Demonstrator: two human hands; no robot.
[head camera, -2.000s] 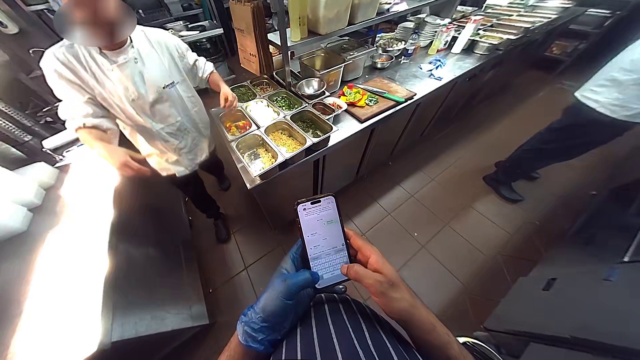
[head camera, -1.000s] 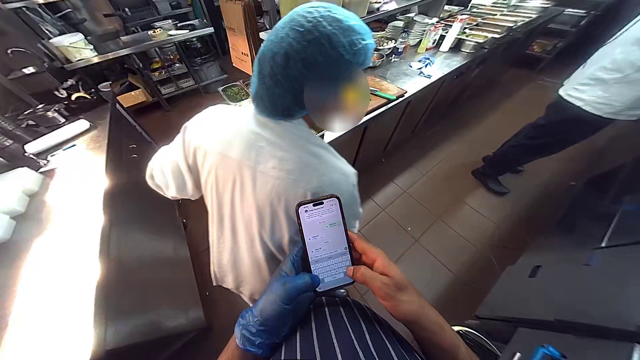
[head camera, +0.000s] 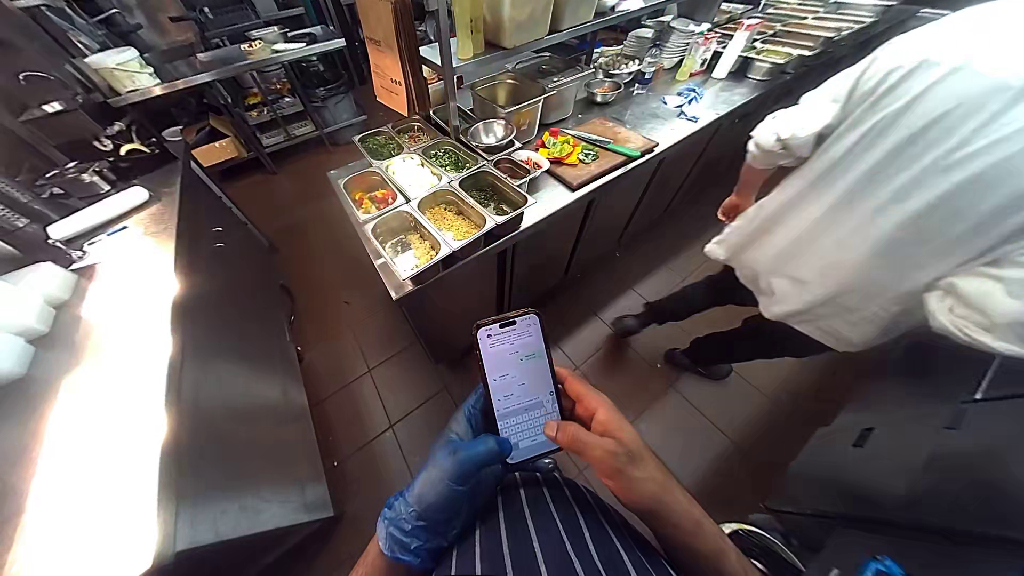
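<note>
A smartphone (head camera: 518, 384) is held upright in front of my striped apron (head camera: 552, 524), its lit screen showing a chat and a keyboard. My left hand (head camera: 456, 480), in a blue disposable glove, grips its left side with the thumb at the screen's lower left corner. My right hand (head camera: 596, 436), ungloved, holds the right edge, its thumb over the right part of the keyboard. The fingers behind the phone are hidden.
Ahead stands a steel counter with food pans (head camera: 452, 222), a wooden cutting board (head camera: 608, 160) with sliced peppers, and a green-handled knife (head camera: 612, 146). At left is a steel worktop (head camera: 232, 448). A person in a white jacket (head camera: 880, 184) is close on the right.
The person in a blue hair cover, in front of me one second ago, has left that spot. A white-jacketed person now fills more of the right side. Both my hands stay on the phone.
</note>
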